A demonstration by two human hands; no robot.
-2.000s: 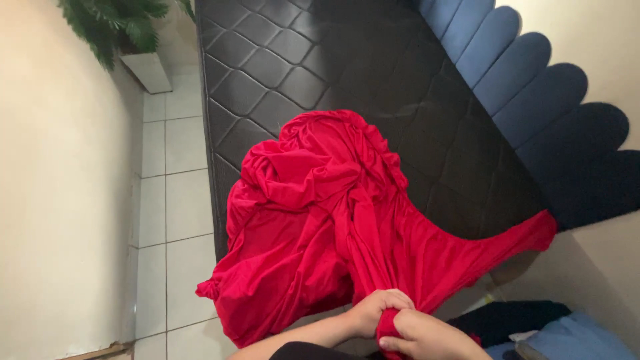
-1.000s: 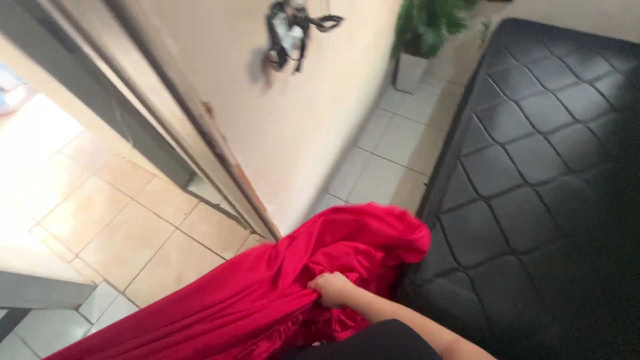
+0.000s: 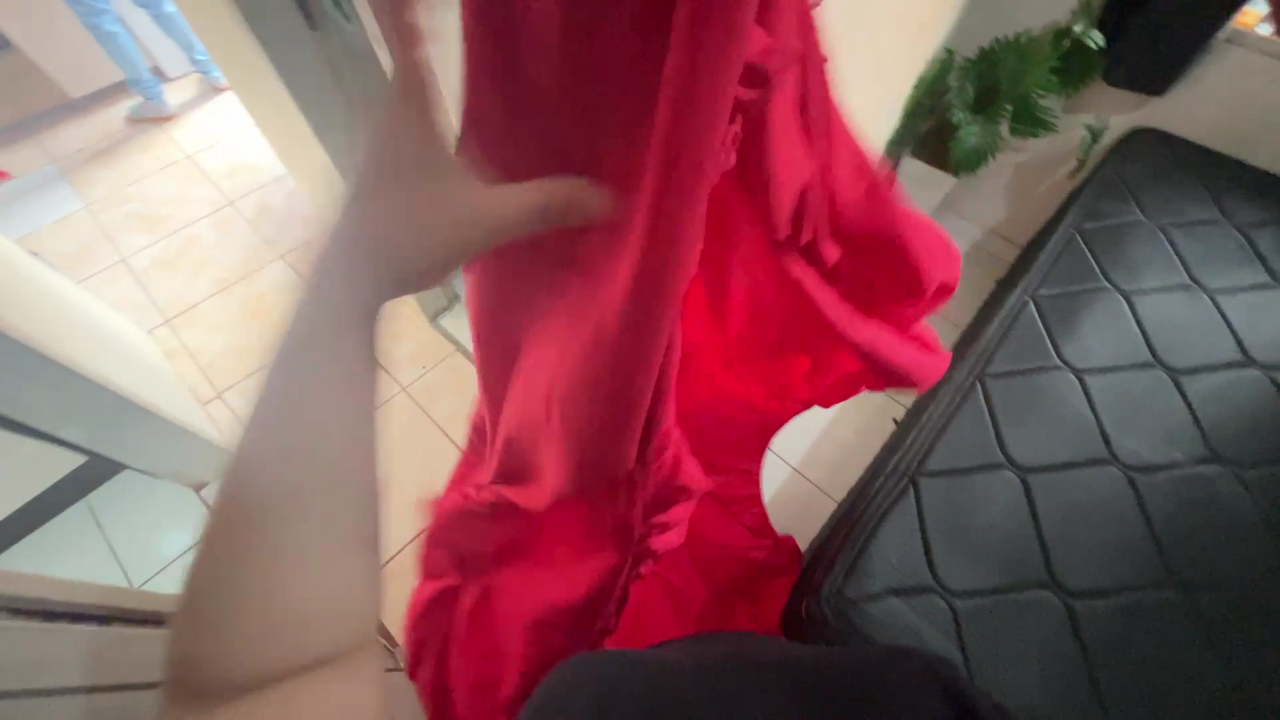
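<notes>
A large red cloth (image 3: 580, 380) hangs in loose folds down the middle of the view, with gathered seams and its top beyond the upper edge. My left hand (image 3: 450, 190) comes up from the lower left, blurred. Its thumb lies across the front of the cloth, well apart from the fingers, which point up past the cloth's left edge and are partly cut off. No closed grip shows there. My right hand is out of view. Dark clothing (image 3: 750, 680) shows at the bottom edge, in front of the cloth's lower part.
A black quilted mattress (image 3: 1120, 430) fills the right side, its edge close to the cloth. Behind stands a green leafy plant (image 3: 1000, 100). Tiled floor (image 3: 230, 250) shows at left through a doorway, where a person's legs in light blue trousers (image 3: 130, 40) appear.
The red cloth lay on the mattress two seconds ago and now hangs upright beside it. My left hand has come into view since one second ago; my right hand has left it. The view has swung left.
</notes>
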